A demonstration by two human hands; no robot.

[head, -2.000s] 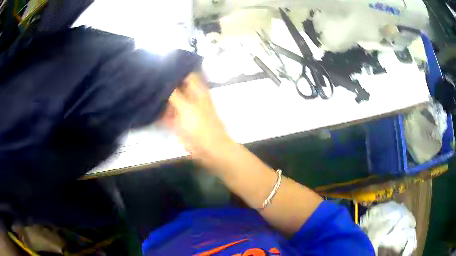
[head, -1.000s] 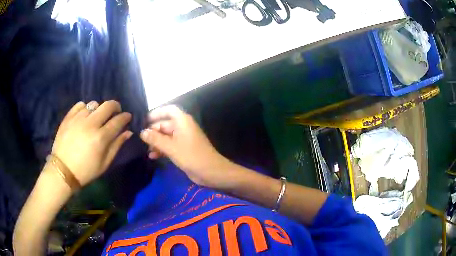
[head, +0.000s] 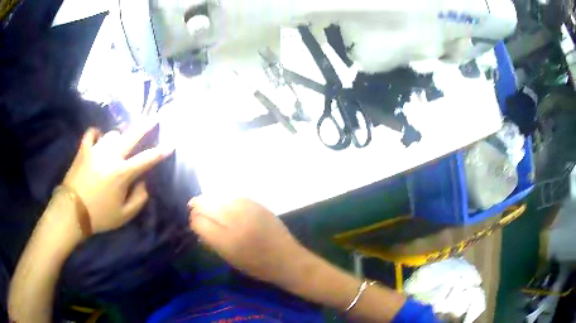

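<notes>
The dark navy garment (head: 38,126) fills the left side and hangs over the front table edge. My left hand (head: 114,176) lies on the garment with fingers spread, just in front of the bright needle area (head: 148,98). My right hand (head: 234,224) is at the front table edge, with thumb and fingertips closed on the garment's right edge. The white sewing machine (head: 252,31) stands behind, with a pale round knob (head: 198,24) on its head. Glare hides the cloth under the needle.
Black shears (head: 338,104) lie on the white table (head: 303,170), with a thin dark-handled tool (head: 275,111) to their left and black scraps (head: 385,94) to their right. A blue bin (head: 442,189) is at the table's right end. A white cloth bundle (head: 445,287) lies below.
The view has shifted and the machine head is visible again. My left hand has moved up beside the needle area with its fingers spread. My right hand stays at the garment's edge.
</notes>
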